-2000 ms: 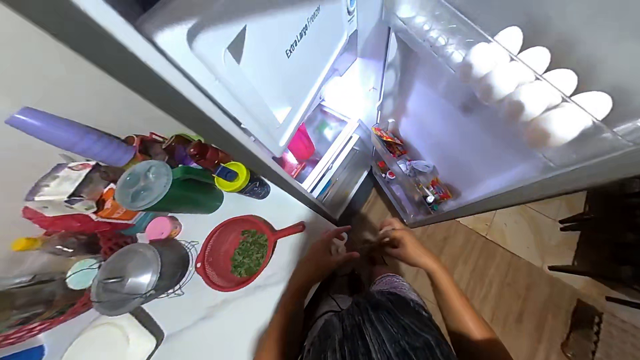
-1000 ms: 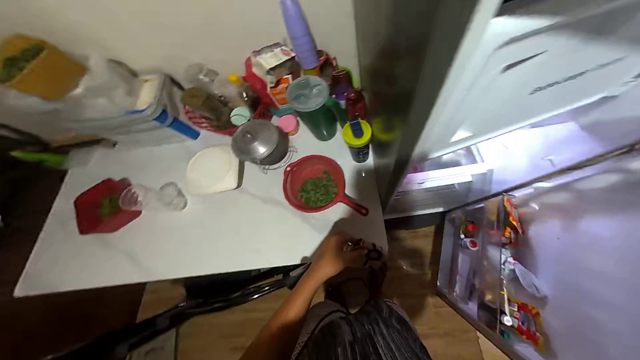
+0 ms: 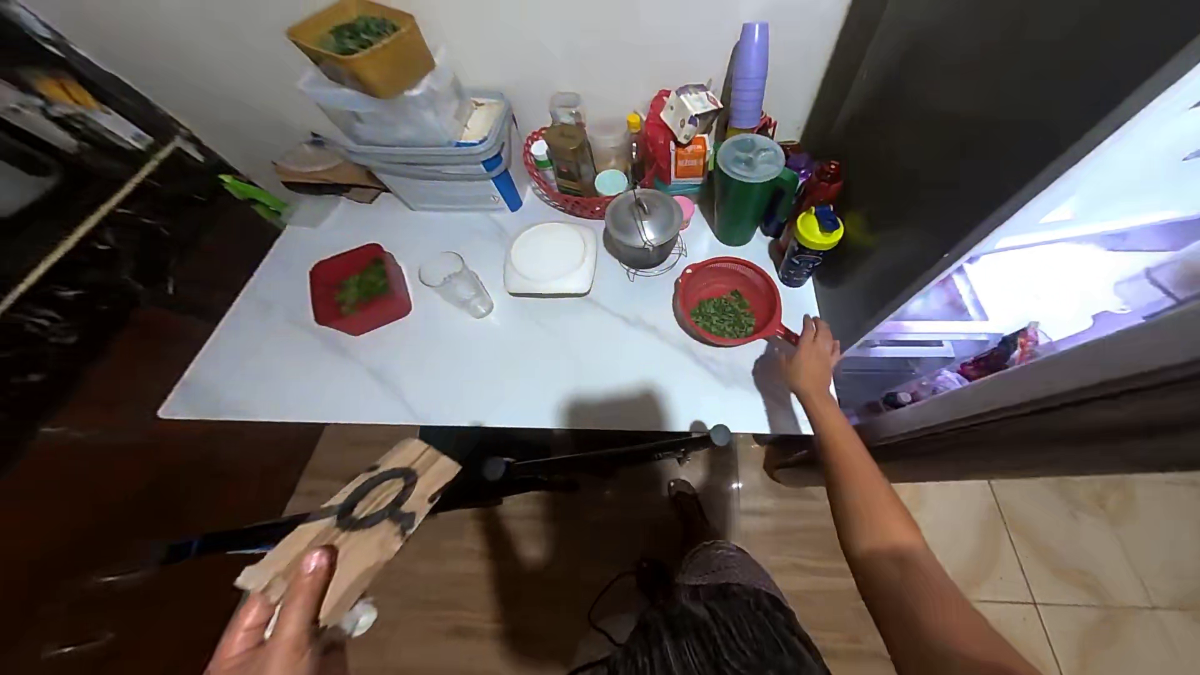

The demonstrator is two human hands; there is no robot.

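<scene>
My left hand (image 3: 286, 614) grips a torn piece of brown cardboard (image 3: 375, 525) with black marks on it, held out in front of the table. Something whitish shows beneath the cardboard, too unclear to name. At the table's right end, my right hand (image 3: 812, 358) rests at the handle of a red plastic strainer (image 3: 730, 302); whether its fingers close on the handle, I cannot tell. Chopped green leaves (image 3: 725, 316) lie in the strainer.
The white marble-patterned table (image 3: 450, 375) bears a red bowl (image 3: 361, 289), a drinking glass (image 3: 456, 284), a white kitchen scale or lidded box (image 3: 550, 260), a metal pot (image 3: 643, 228) and a green pitcher (image 3: 745, 190). An open refrigerator (image 3: 1050, 281) stands at the right.
The view has swung left from the refrigerator. My left hand has come into sight at the lower left with the cardboard in it.
</scene>
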